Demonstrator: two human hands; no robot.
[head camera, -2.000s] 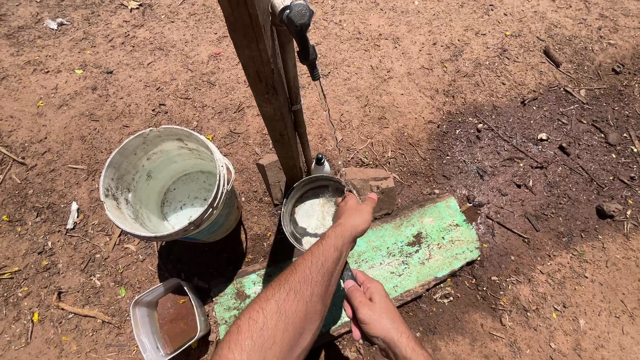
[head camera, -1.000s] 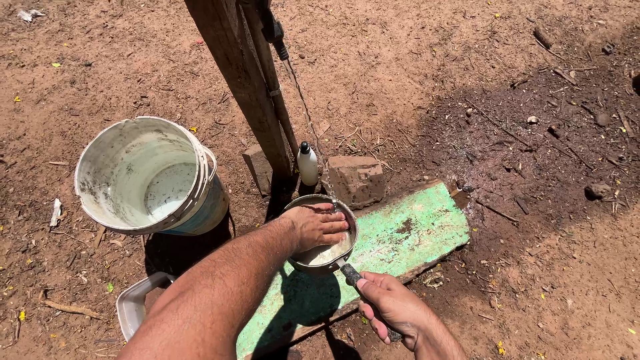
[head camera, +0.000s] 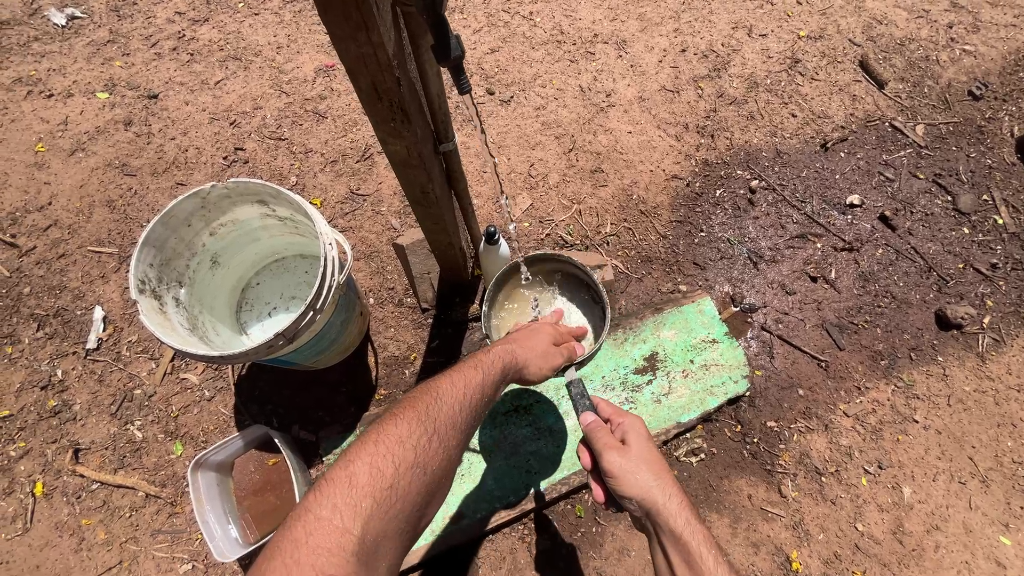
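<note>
Water runs from a black tap outlet (head camera: 452, 60) into a round metal saucepan (head camera: 602, 308) holding cloudy water and a heap of white grains (head camera: 582, 318) that look like rice. My left hand (head camera: 540, 350) lies palm down across the pan's near edge, its fingers slightly spread and reaching into the pan, their tips partly hidden. My right hand (head camera: 624, 452) grips the pan's dark handle (head camera: 579, 394) from the near right. The pan is held above a board with worn green paint (head camera: 680, 360) and casts a shadow on it.
A wooden post (head camera: 400, 136) stands behind the pan, with a white bottle (head camera: 494, 256) and bricks (head camera: 416, 268) at its foot. Left are a dirty white bucket (head camera: 308, 320) and a square plastic container (head camera: 212, 512) with brownish contents. Wet soil (head camera: 800, 232) spreads at right.
My left hand was at the pan's right rim two seconds ago, then over its middle; now it lies at the near edge, with more of the contents showing. My right hand keeps the handle.
</note>
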